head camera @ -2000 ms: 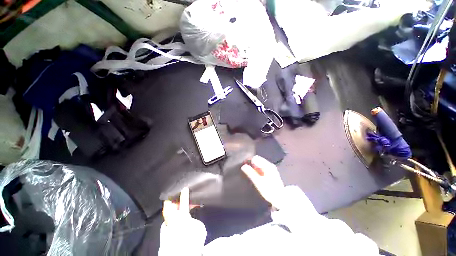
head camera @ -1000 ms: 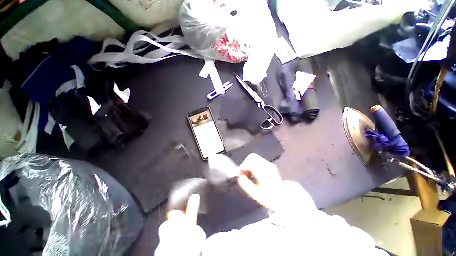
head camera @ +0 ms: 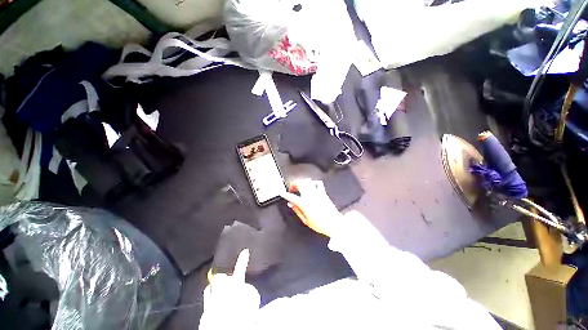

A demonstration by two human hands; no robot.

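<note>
My left hand (head camera: pixel 231 283) is at the bottom centre, overexposed, gripping the lower edge of a dark cut piece (head camera: pixel 240 242) with the thumb or a finger on top. My right hand (head camera: pixel 313 205) is just right of the smartphone's (head camera: pixel 261 170) lower end, palm down with fingers towards the phone's lower right edge. A dark cut piece (head camera: pixel 343 188) lies partly behind the right hand. Whether the right fingers hold anything cannot be told. The phone lies flat with its screen lit.
Shears (head camera: pixel 334 131) and a white-blue small tool (head camera: pixel 280 113) lie beyond the phone. A tagged dark bundle (head camera: pixel 385 132) is behind them. The iron (head camera: pixel 465 173) stands at right. A clear plastic bag (head camera: pixel 109 264) is at lower left, dark bundles (head camera: pixel 122 155) above it, a white bag (head camera: pixel 277 32) at back.
My right hand has moved up and left to the phone's lower edge. My left hand stays low, and the blurred piece at it now shows flatter and still. The view has shifted slightly.
</note>
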